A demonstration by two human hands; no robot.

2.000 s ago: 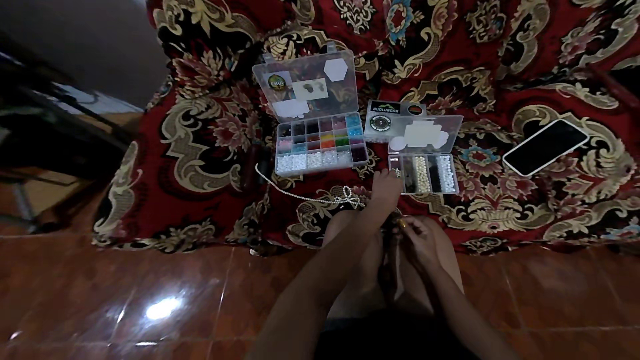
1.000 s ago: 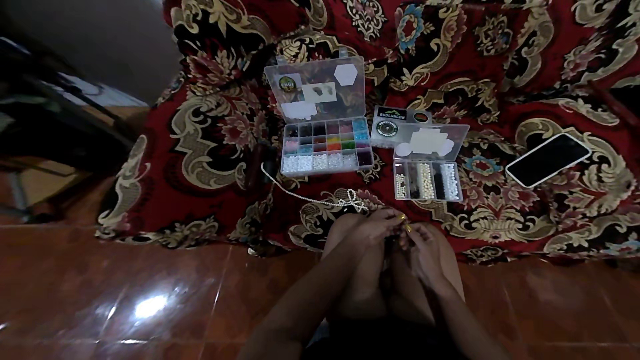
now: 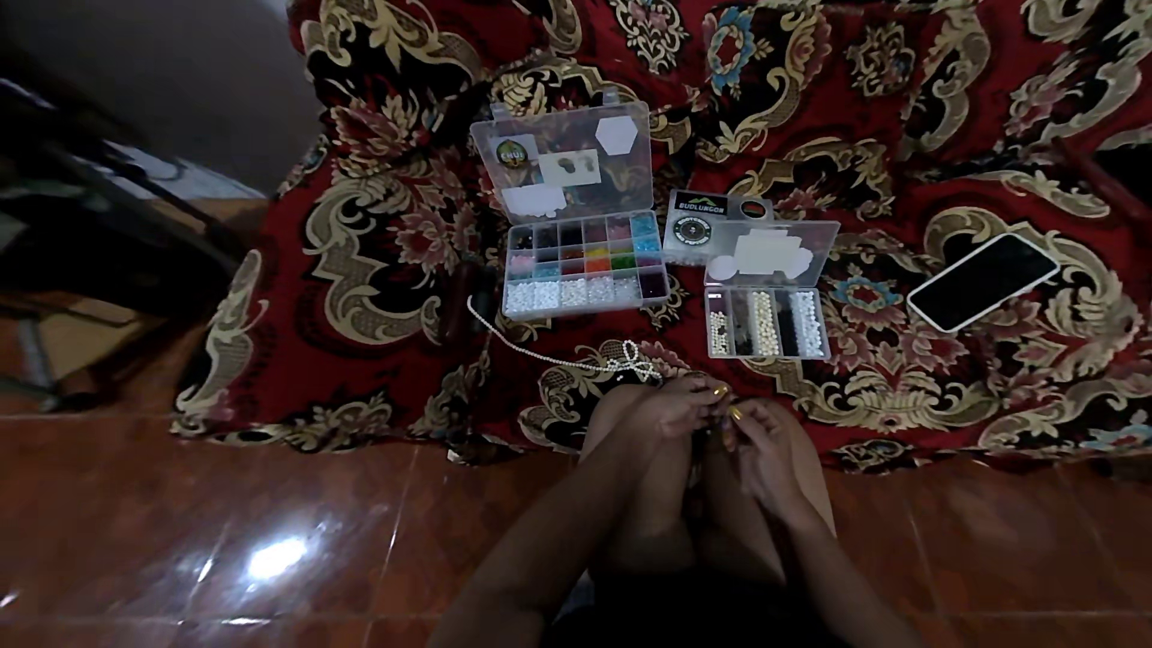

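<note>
My left hand [image 3: 686,405] and my right hand [image 3: 763,441] meet over my knees, fingertips nearly touching. Their fingers are bent as if pinching something small, too dark and small to make out. Just beyond my left hand a strand of white beads [image 3: 558,362] lies on the patterned cloth, looped at its near end. Behind it stands a clear plastic bead organizer [image 3: 587,308] with its lid up, its compartments holding beads of many colours. To its right is a smaller open bead box [image 3: 765,355] with cream, black and white beads.
A closed clear plastic case [image 3: 688,214] with stickers lies between the two open boxes. A smartphone [image 3: 983,281] with a white edge rests at the right on the red patterned cloth [image 3: 360,378]. The cloth's front edge hangs above a tiled floor [image 3: 315,531].
Two seconds ago my left hand reached to the smaller bead box; it has since come back beside my right hand over my knees.
</note>
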